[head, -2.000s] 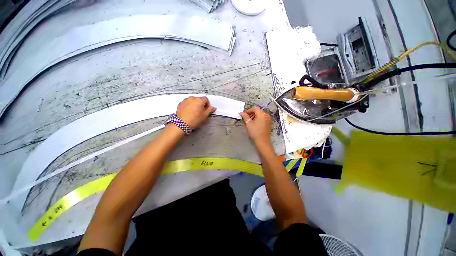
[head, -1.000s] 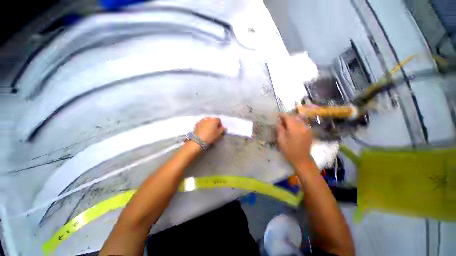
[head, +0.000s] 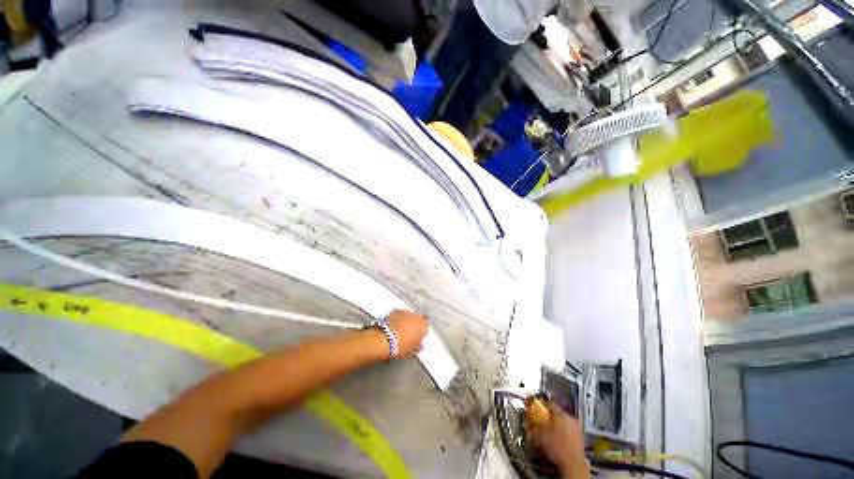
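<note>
A white curved waistband piece (head: pixel 272 262) lies across the table. My left hand (head: pixel 406 335) presses on it near its right end, fingers curled, where the narrow white tape (head: pixel 201 299) runs in from the left; whether it grips the tape is hidden. My right hand (head: pixel 554 435) is at the iron (head: pixel 510 423) at the table's right edge, closed around its orange-tan handle. The yellow marking template (head: pixel 211 343) lies nearer to me, passing under my left forearm.
Stacked curved pieces (head: pixel 356 103) and another curved layer (head: pixel 309 154) lie on the far side. A tape roll (head: pixel 510 257) sits near the far right edge. A white fan (head: pixel 618 131) stands beyond. The iron's cord (head: pixel 796 454) trails right.
The view has swung to the right. My right hand has moved from the band's end to the iron and taken its handle. My left hand has stayed on the band.
</note>
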